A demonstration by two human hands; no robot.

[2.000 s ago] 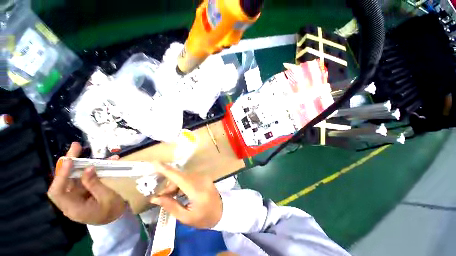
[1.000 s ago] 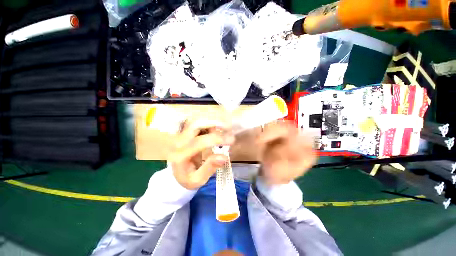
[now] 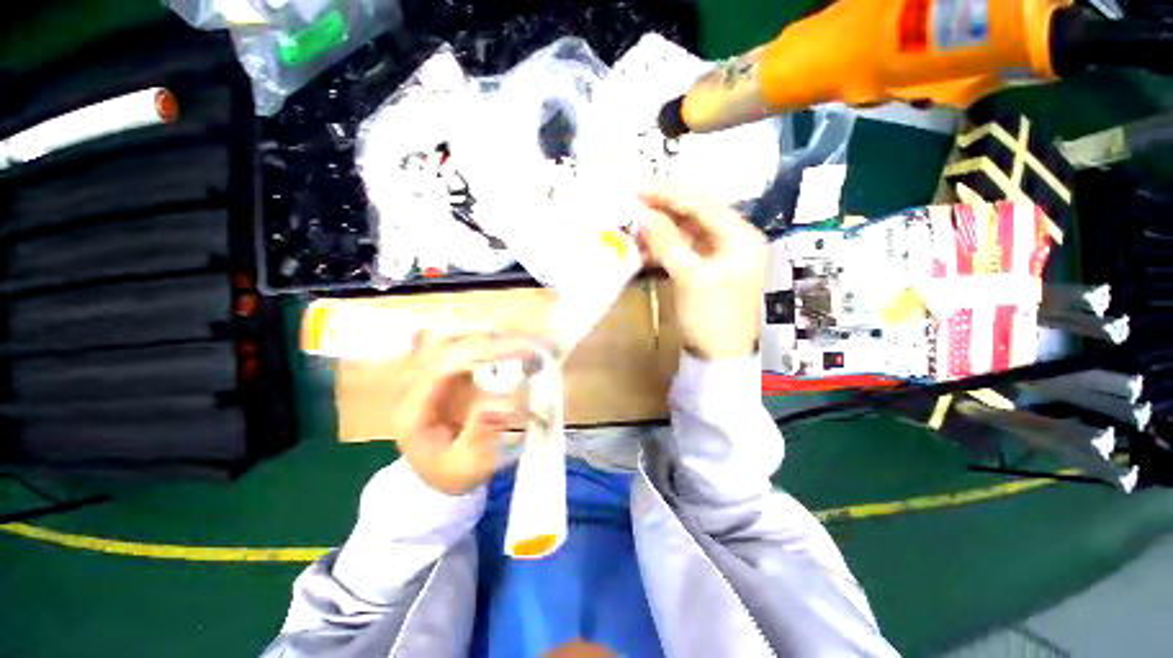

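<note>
My left hand holds a white three-legged set at its hub over the tan cardboard board. The legs are spread: one points left, one toward me, one up and right, each with an orange end. My right hand is at the front of the right open clear bag, its fingertips close to the upper leg's end. Whether those fingers hold anything is too blurred to tell. An orange electric screwdriver hangs above the bags, its dark nose pointing left.
A black parts tray lies under the bags. Black slotted trays stand at left with one white tube. The screw feeder is right of the board. A thin tan stick lies on the board. White-ended poles are far right.
My right hand has moved up from beside the hub to the right bag. My left hand still holds the leg set, now slightly further left in view.
</note>
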